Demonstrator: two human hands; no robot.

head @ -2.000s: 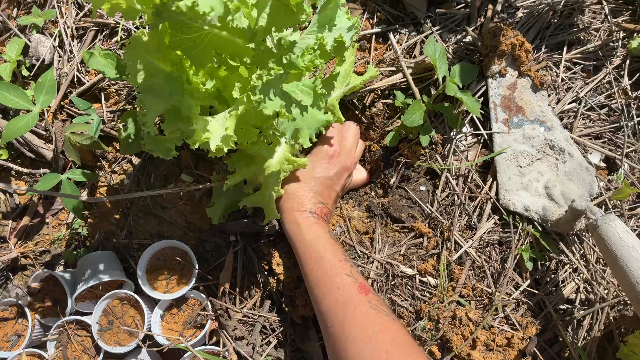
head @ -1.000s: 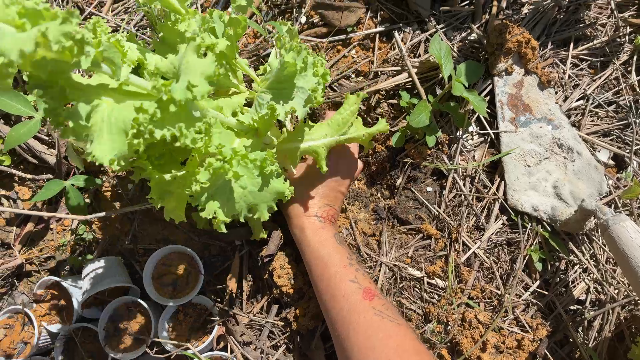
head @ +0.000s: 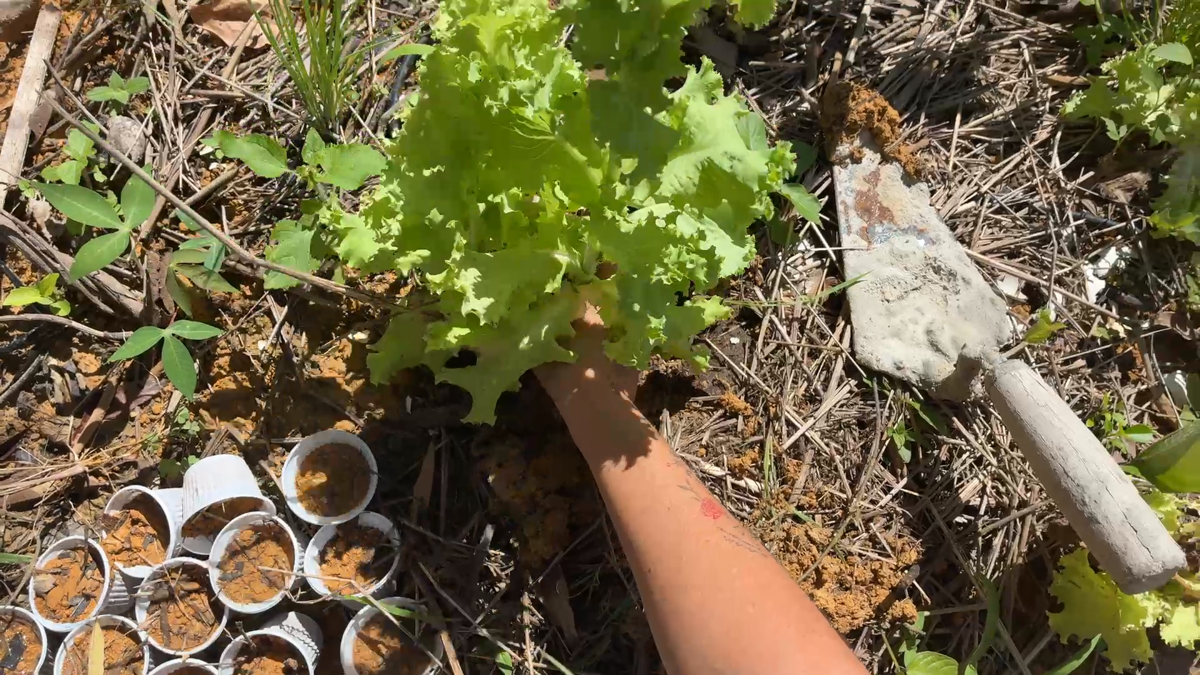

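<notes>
My right hand (head: 592,352) reaches in under a leafy green lettuce (head: 572,202), with the forearm coming up from the lower edge. Leaves cover the fingers, so their grip on the base of the plant cannot be made out. Dark, loose soil lies around the wrist. To the right, a trowel (head: 923,300) with a pale, crusted and partly rusty blade and a worn handle rests on dry straw, apart from my hand. My left hand is out of view.
Several small white plastic cups (head: 330,476) holding orange-brown soil are grouped at the lower left, some tipped. A thin stick (head: 202,225) lies left of the lettuce. Crumbled soil (head: 839,572) lies right of the forearm, and more lettuce leaves (head: 1097,600) show at the right edge.
The lettuce leaned left of my right hand a second ago; its leaves have swung right and now cover the hand. The trowel and cups lie as before.
</notes>
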